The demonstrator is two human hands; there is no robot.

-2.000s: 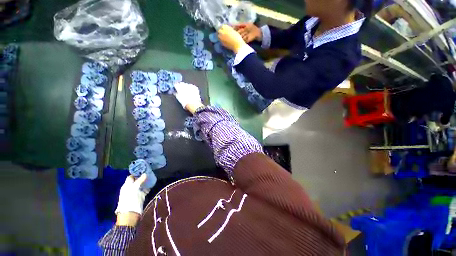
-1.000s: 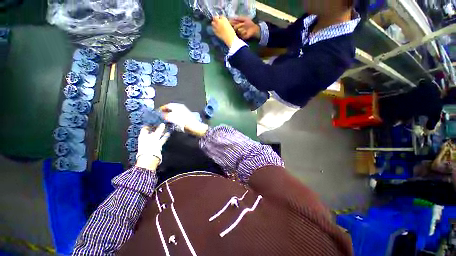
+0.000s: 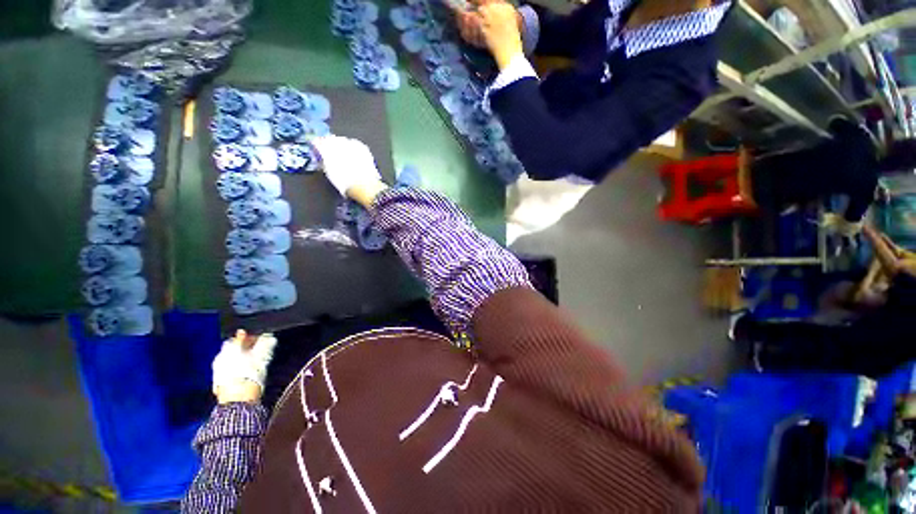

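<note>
Light-blue flower-trimmed pieces (image 3: 258, 213) lie in a long overlapping row on a dark board (image 3: 319, 273), with a short second row beside its far end. My right hand (image 3: 349, 166), in a white glove, is at the near end of the short row, its fingertips on the last piece (image 3: 298, 157). More pieces (image 3: 364, 223) lie partly hidden by my right sleeve. My left hand (image 3: 242, 364), in a white glove, is just off the near edge of the board. No piece shows in it, and its fingers look curled.
Another row of pieces lies on a narrow board (image 3: 159, 216) at the left. A clear plastic bag (image 3: 151, 22) is at the far left. A person (image 3: 593, 85) works across the table at another row. A blue crate (image 3: 141, 402) is below the table edge.
My hands have parted: the left drew back to the near board edge, the right moved out to the short row. The short row has gained a piece. The view has shifted.
</note>
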